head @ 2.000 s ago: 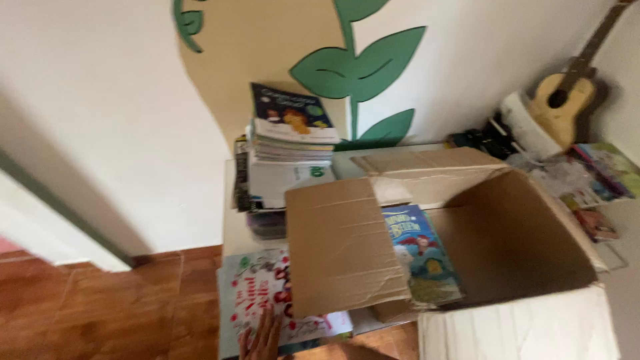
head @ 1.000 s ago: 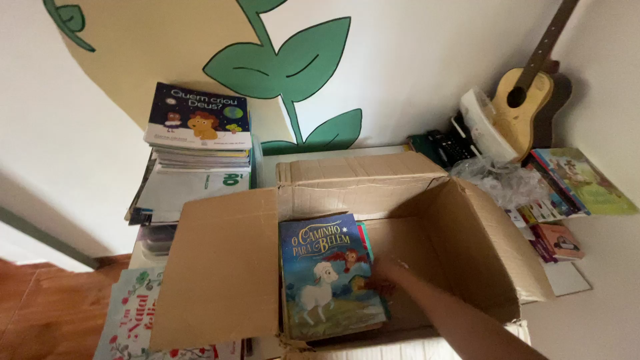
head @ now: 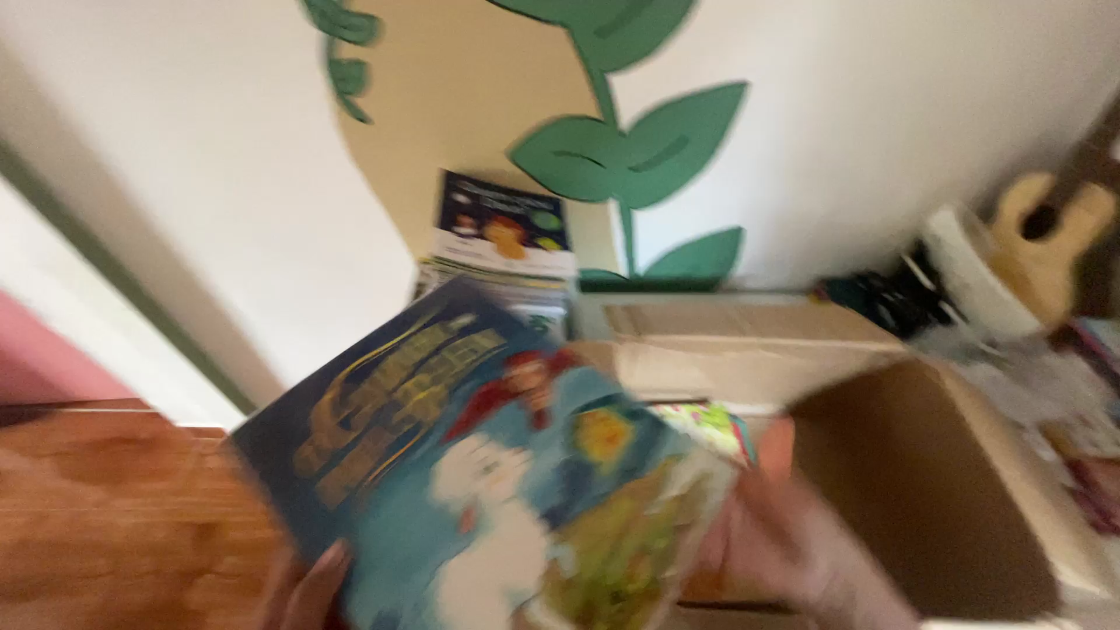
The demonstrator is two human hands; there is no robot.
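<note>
A blue children's picture book [head: 490, 472] with a white lamb on its cover is held up, tilted, in front of the open cardboard box [head: 735, 376]. My left hand [head: 311, 586] grips its lower left edge, the thumb on the cover. My right hand [head: 779, 534] is at the book's right edge, blurred, with the fingers partly behind it. Inside the box, a book with a bright green and pink cover [head: 704, 424] shows just beyond the held one. Whether the held book is one copy or several is hidden.
A stack of books [head: 503, 232] stands against the painted wall behind the held book. To the right of the box are crumpled clear plastic [head: 989, 376], black items [head: 892, 302], a white container [head: 967, 262] and a small guitar [head: 1046, 236]. Tiled floor [head: 131, 516] lies at the lower left.
The lamb book, inside the box a second ago, is now up out of it between both hands. My left hand has come into view. The view has swung left.
</note>
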